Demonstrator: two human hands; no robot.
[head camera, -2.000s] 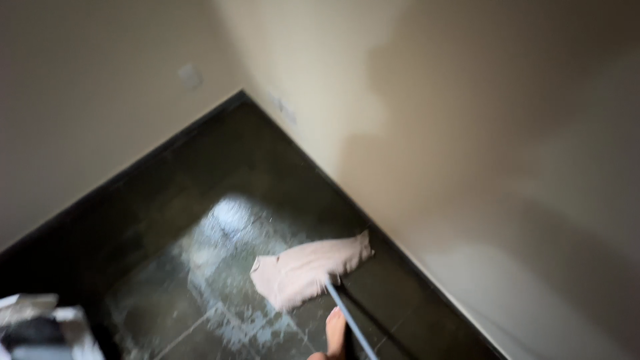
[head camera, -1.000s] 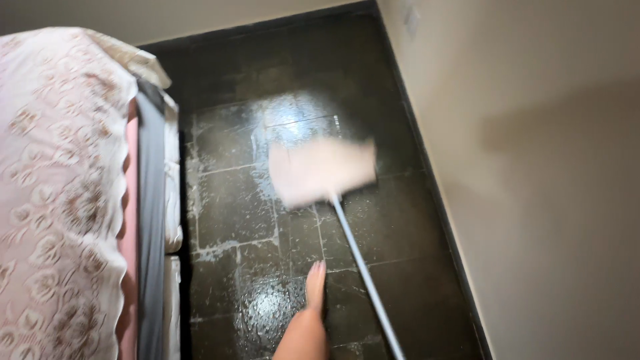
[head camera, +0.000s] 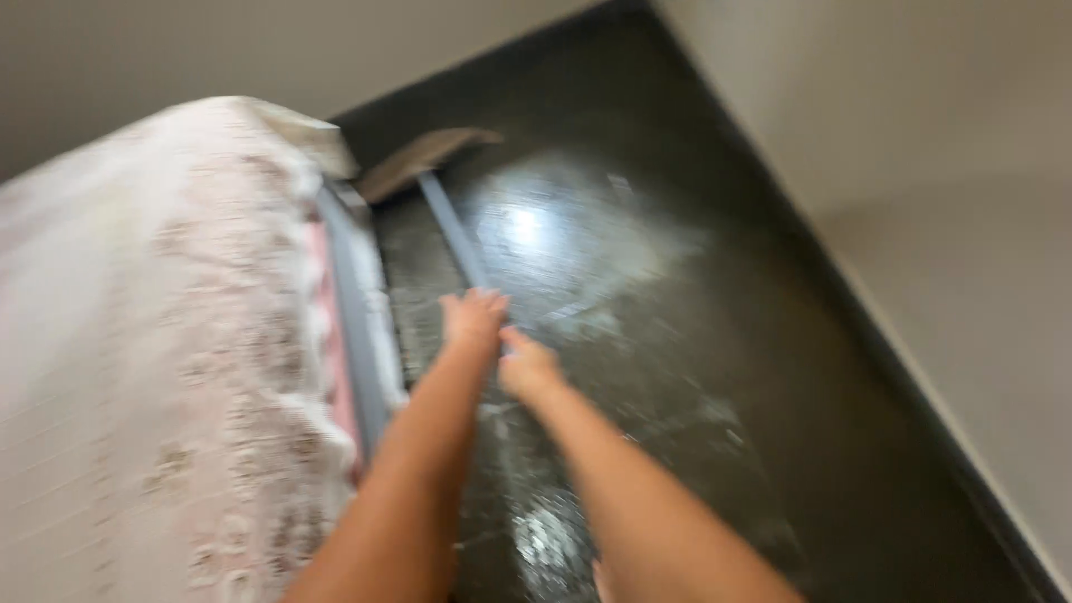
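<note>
Both of my hands grip a grey-blue pole (head camera: 452, 230), with my left hand (head camera: 475, 316) a little farther along it than my right hand (head camera: 528, 362). Over the pole's far end lies a pinkish-brown cloth (head camera: 423, 161), blurred, on the dark floor beside the far corner of the bed. Wet streaks and bright reflections show on the dark tiled floor (head camera: 603, 243) right of the pole. The fingers are blurred, and the part of the pole under them is hidden.
A bed with a pink and white floral cover (head camera: 167, 335) fills the left side, its grey side edge (head camera: 356, 335) along the floor. Beige walls (head camera: 946, 109) meet at the far corner, with a dark skirting (head camera: 796, 209) at their foot. Part of a foot shows at the bottom.
The cloth on the pole has moved left, from the middle of the floor to beside the bed's far corner. Both hands have come into view on the pole.
</note>
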